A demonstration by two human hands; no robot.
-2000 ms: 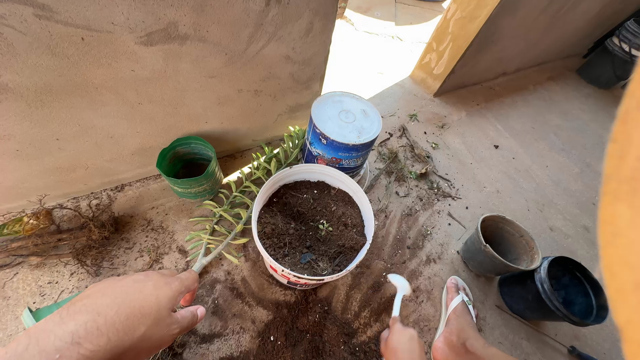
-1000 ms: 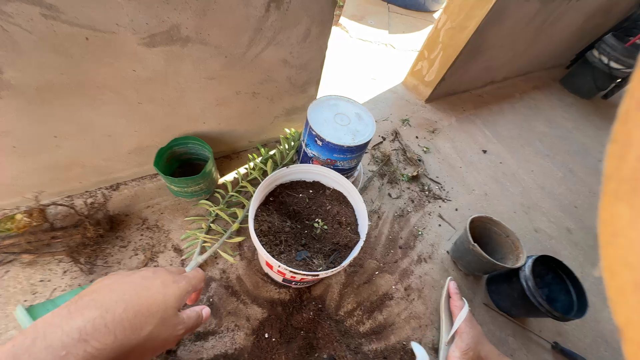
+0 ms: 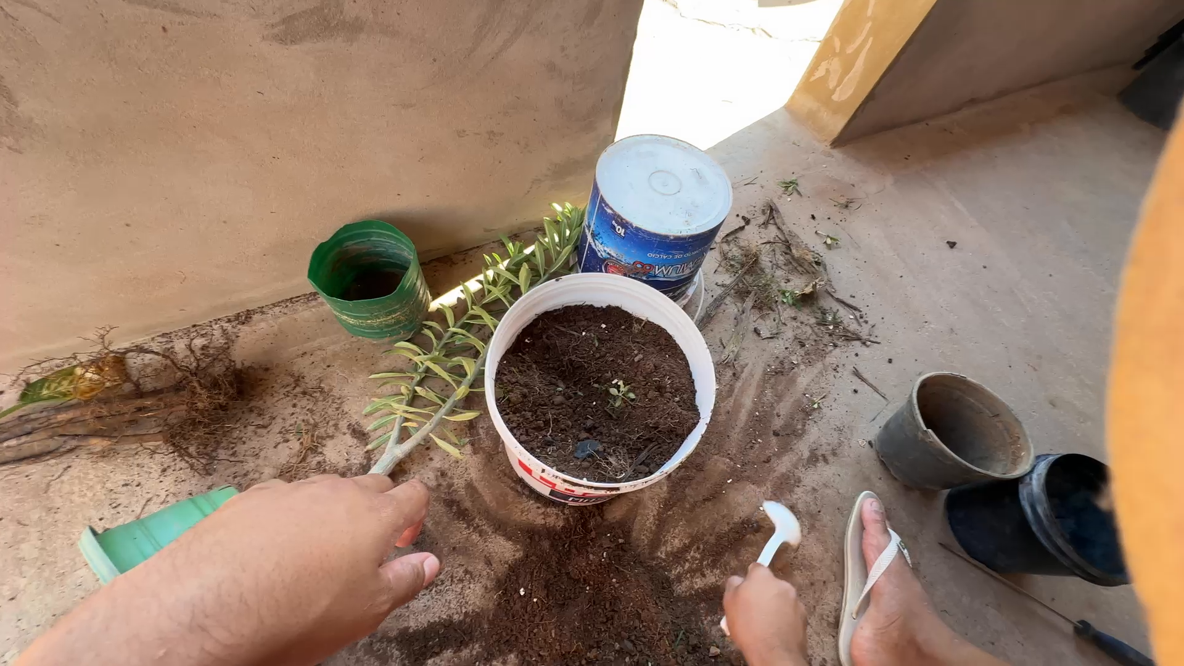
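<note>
My left hand (image 3: 347,546) is at lower left, fingers curled and thumb apart. The stem of a leafy cut branch (image 3: 421,430) runs out of sight at its knuckles; whether it is gripped cannot be told. Near the bottom edge, my right hand (image 3: 763,612) is shut on a white plastic spoon (image 3: 783,524), its bowl pointing up, right of a loose soil heap (image 3: 592,583). A white plastic bucket (image 3: 701,370) of dark soil stands mid-view, above the heap. One small green seedling (image 3: 621,393) shows on its soil. The branch lies along the bucket's left side.
Behind the bucket is an upturned blue-and-white tub (image 3: 663,185). A green cut container (image 3: 370,282) stands by the wall; roots (image 3: 199,402) and a pale green container (image 3: 153,536) lie left. At right are a grey pot (image 3: 957,435), a black pot (image 3: 1027,518), a dark-handled tool (image 3: 1105,640) and a sandalled foot (image 3: 883,578).
My right hand dropped below the view, with only part of the spoon showing one second ago, and is back in view with the spoon. My left hand has barely moved.
</note>
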